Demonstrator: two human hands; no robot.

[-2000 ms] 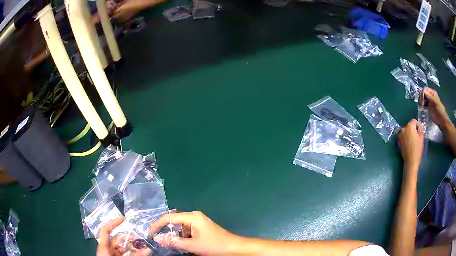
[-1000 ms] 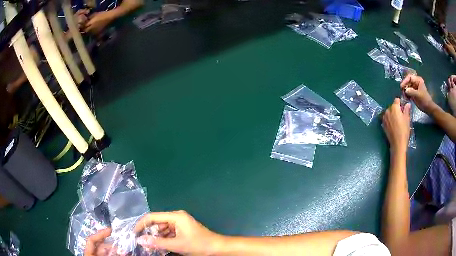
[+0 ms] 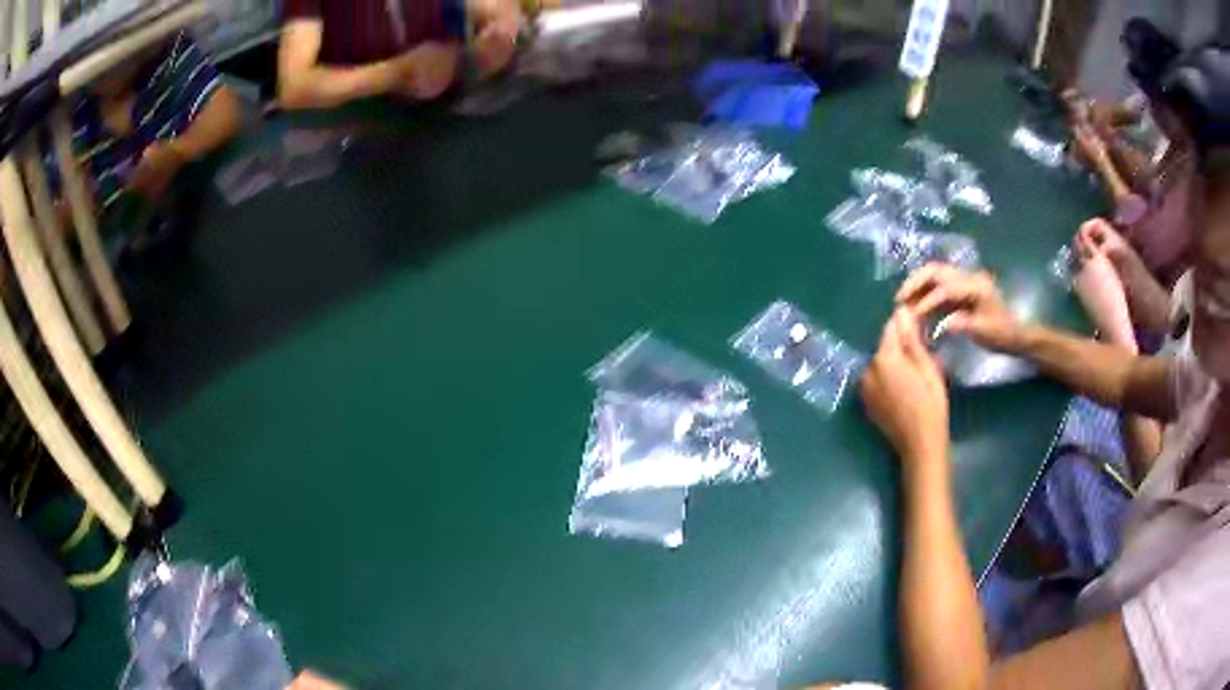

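A pile of clear zip bags (image 3: 202, 634) lies at the bottom left, cut off by the lower edge. Only a small piece of my right hand (image 3: 316, 681) shows at the bottom edge, just right of this pile. Its fingers and whatever they may hold are out of the picture. A sliver of my pale cuff shows at the bottom edge further right. My left hand is out of the picture.
Overlapping bags (image 3: 661, 438) lie mid-table, a single bag (image 3: 799, 353) beside them. More bag piles (image 3: 708, 169) and a blue bin (image 3: 755, 95) lie beyond. Another person's hands (image 3: 931, 337) work at right. White posts (image 3: 81, 391) stand left; other people sit around.
The view has swung right and up. The near bag pile has shifted toward the lower left, my left hand has left the picture, and my right hand is almost entirely cut off.
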